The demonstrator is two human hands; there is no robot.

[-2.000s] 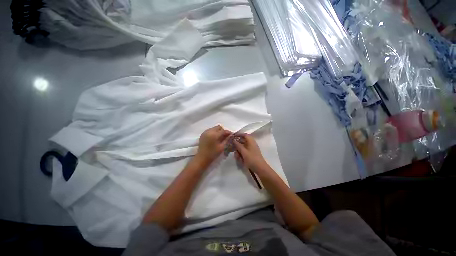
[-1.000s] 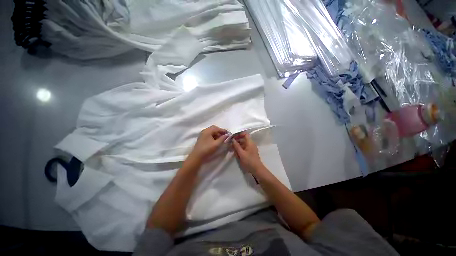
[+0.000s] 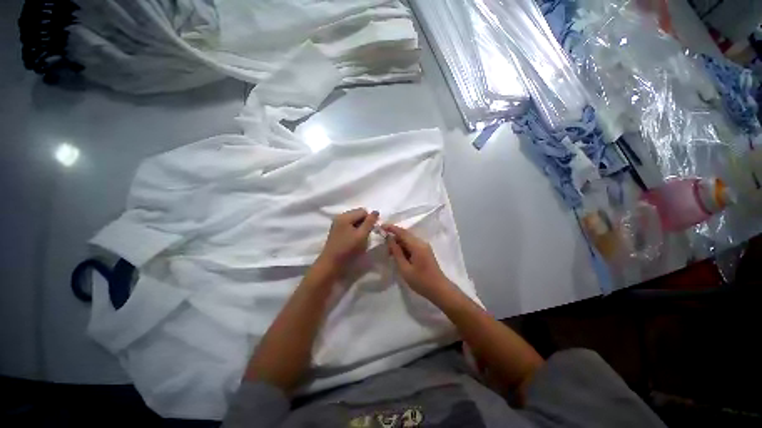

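A white shirt lies flat on the table, collar to the left, with a dark hanger whose hook sticks out at the collar. My left hand pinches the front placket near the shirt's lower part. My right hand is just to its right, fingertips pinching the same placket edge. The fingertips of both hands nearly meet. Buttons are too small or hidden to make out.
A pile of white shirts with black hangers lies at the back left. Flat clear bags, blue fabric strips, crumpled clear plastic and a pink bottle lie at the right. The table's front edge curves at lower right.
My hands stay at the same part of the placket, with fingertips slightly shifted. The placket end right of them now lies flatter. The dark stick seen below my right hand earlier no longer shows.
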